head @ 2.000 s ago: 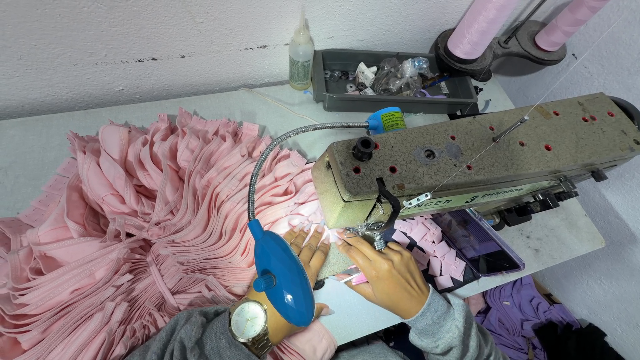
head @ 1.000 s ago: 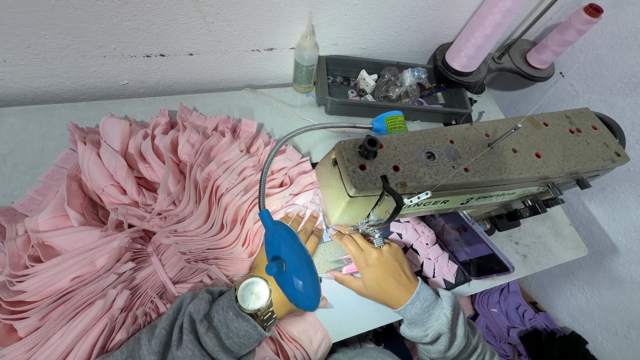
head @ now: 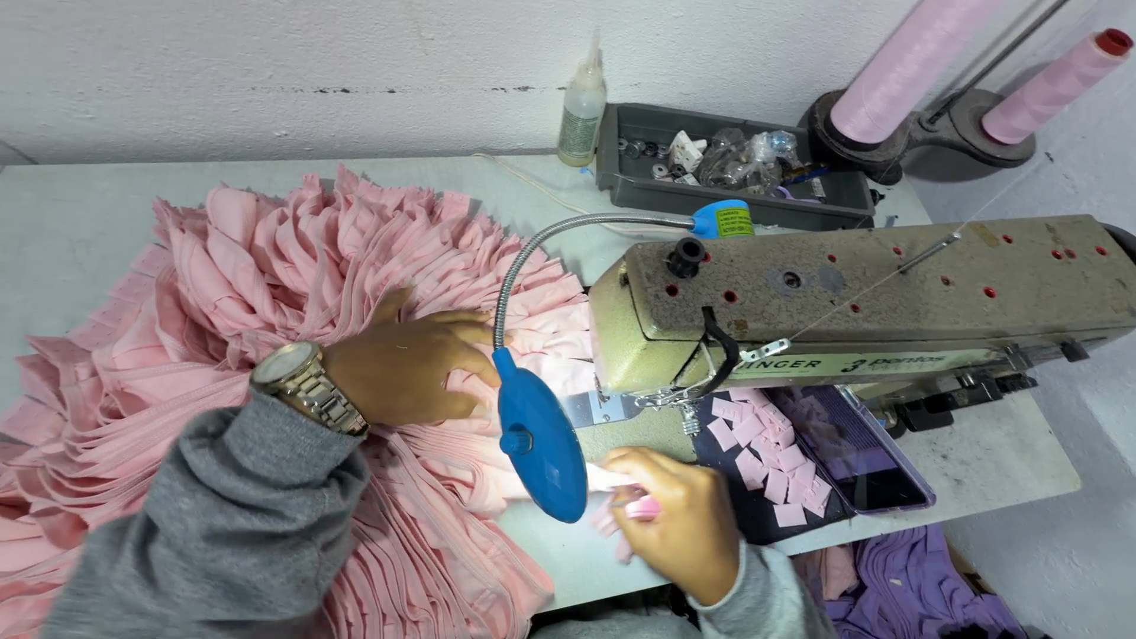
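Note:
My left hand, with a metal watch at the wrist, lies spread on the pile of pink fabric pieces, left of the needle area. Its fingertips are partly behind the blue lamp head. My right hand is curled around a small pink tool, whose kind I cannot tell, and is at the end of a pale pink fabric strip. The Singer sewing machine stands to the right, its needle plate lit. Small pink fabric squares lie on a dark surface beside it.
A gooseneck arches over the fabric. Behind stand a squeeze bottle and a grey tray of bobbins and small parts. Two pink thread cones are at the back right. A phone lies by the squares; purple fabric is below the table edge.
My left hand has moved from beside the needle area left onto the pink pile. My right hand has moved away from the needle, towards the table's front edge.

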